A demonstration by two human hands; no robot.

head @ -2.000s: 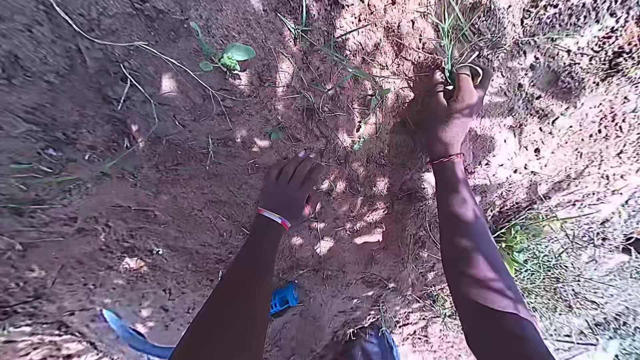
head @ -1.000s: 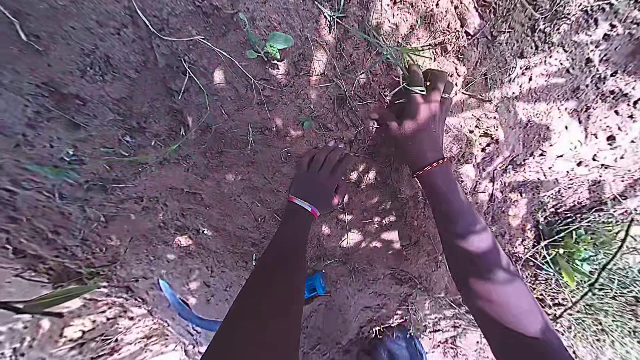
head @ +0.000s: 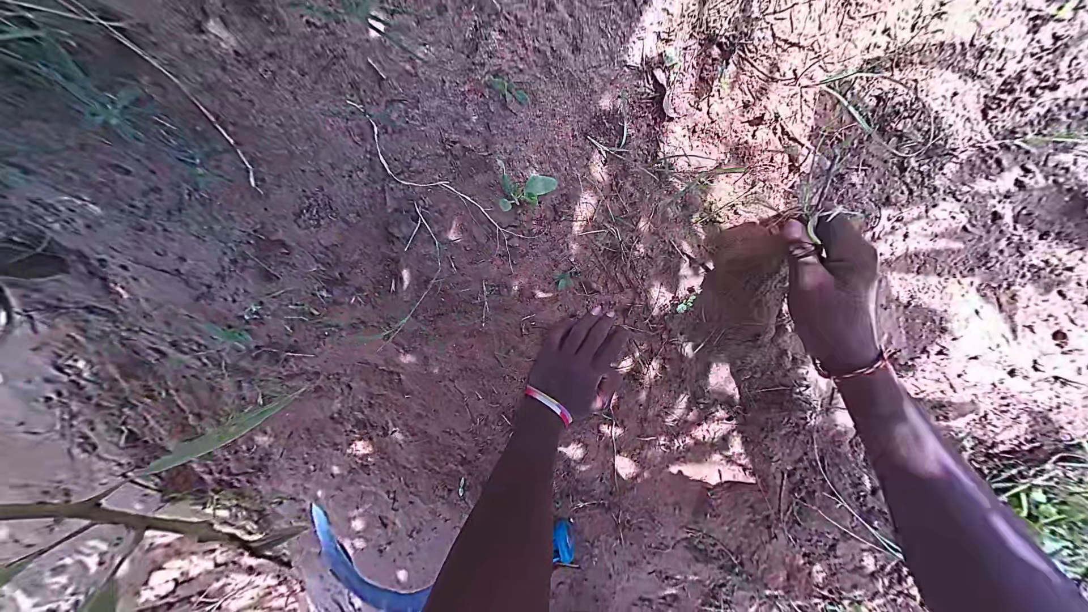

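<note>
My right hand [head: 831, 293], with a thin cord at the wrist, pinches a tuft of grass [head: 820, 204] between thumb and fingers at the upper right. Reddish soil lies just left of it. My left hand [head: 578, 361], a white and red band at its wrist, rests palm down on the bare soil with the fingers a little apart and holds nothing. A small broad-leaved seedling [head: 531, 190] grows beyond the left hand. Partly hidden behind the left forearm are a curved blue object [head: 344, 565] and a small bright blue object [head: 563, 542].
A leafy branch [head: 102, 512] reaches in from the lower left. Thin dry roots or twigs [head: 416, 183] lie on the soil left of the seedling. Green plants [head: 1050, 510] grow at the right edge, and blurred grass [head: 68, 76] stands at the upper left.
My right hand now pinches a grass tuft farther from my left hand than a second ago. The left hand stays on the soil. The branch reaches farther into view.
</note>
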